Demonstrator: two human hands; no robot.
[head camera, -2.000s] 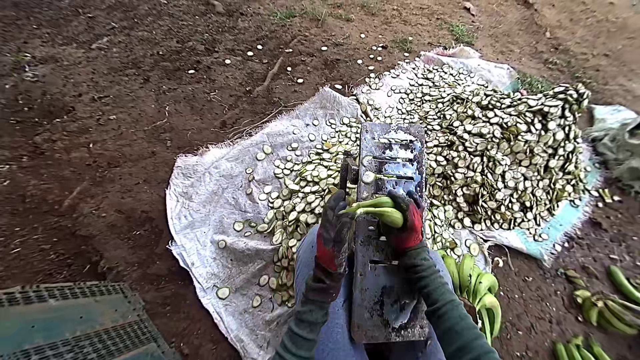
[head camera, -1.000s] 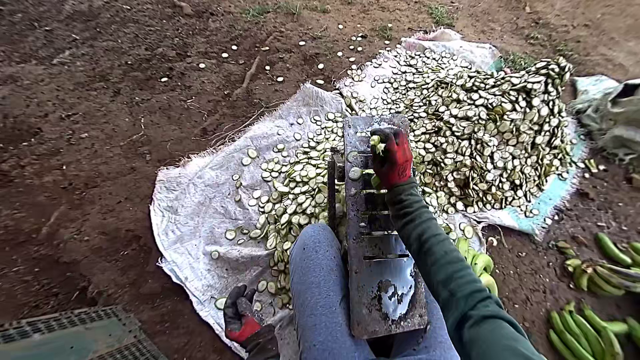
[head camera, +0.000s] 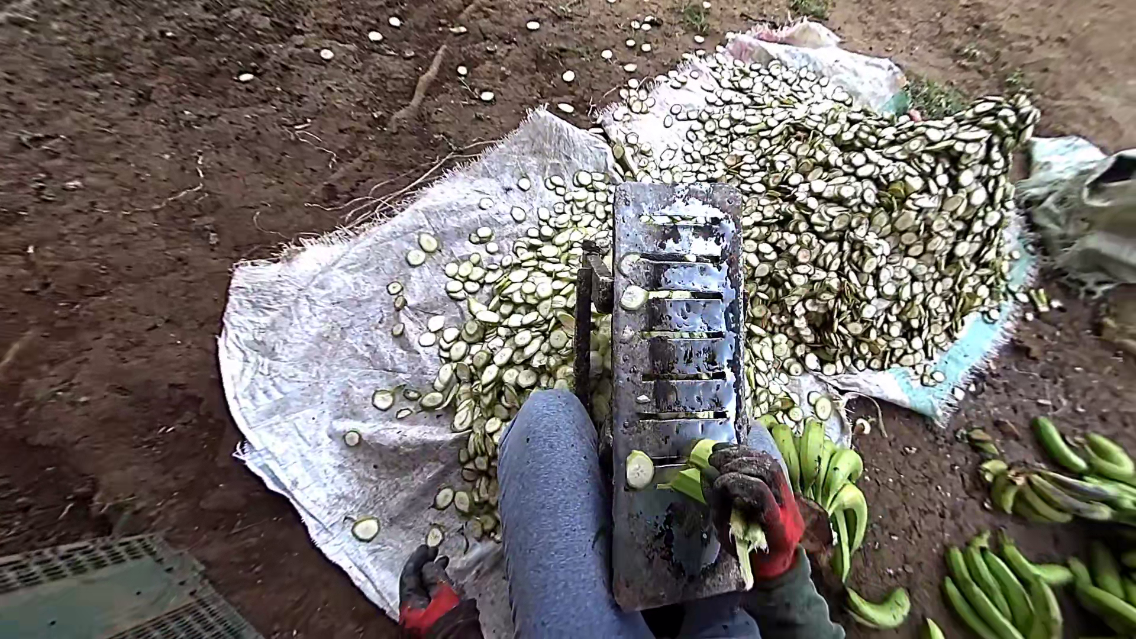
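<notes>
A metal slicing board (head camera: 679, 524) with several crosswise blade slots lies between my knees, above the sacks. My right hand (head camera: 754, 501), in a black and red glove, grips green bananas or plantains (head camera: 688, 484) by the stem end, their cut ends against the lower slots. One round slice (head camera: 639, 469) lies on the board left of them, another (head camera: 634, 297) near an upper slot. My left hand (head camera: 428, 590), gloved alike, rests low at the left by the sack's edge, apart from the board; whether it holds anything is hard to tell.
Heaps of slices (head camera: 852, 231) cover light woven sacks (head camera: 311, 355) on the soil. Green bunches (head camera: 1003, 590) lie at the lower right, another (head camera: 821, 466) beside the board. A green plastic crate (head camera: 98, 595) stands lower left, a crumpled sack (head camera: 1087, 213) at the far right.
My left hand has left the fruit and board and moved down to the left. My right hand, far up the board one second ago, is back near its lower end with the fruit.
</notes>
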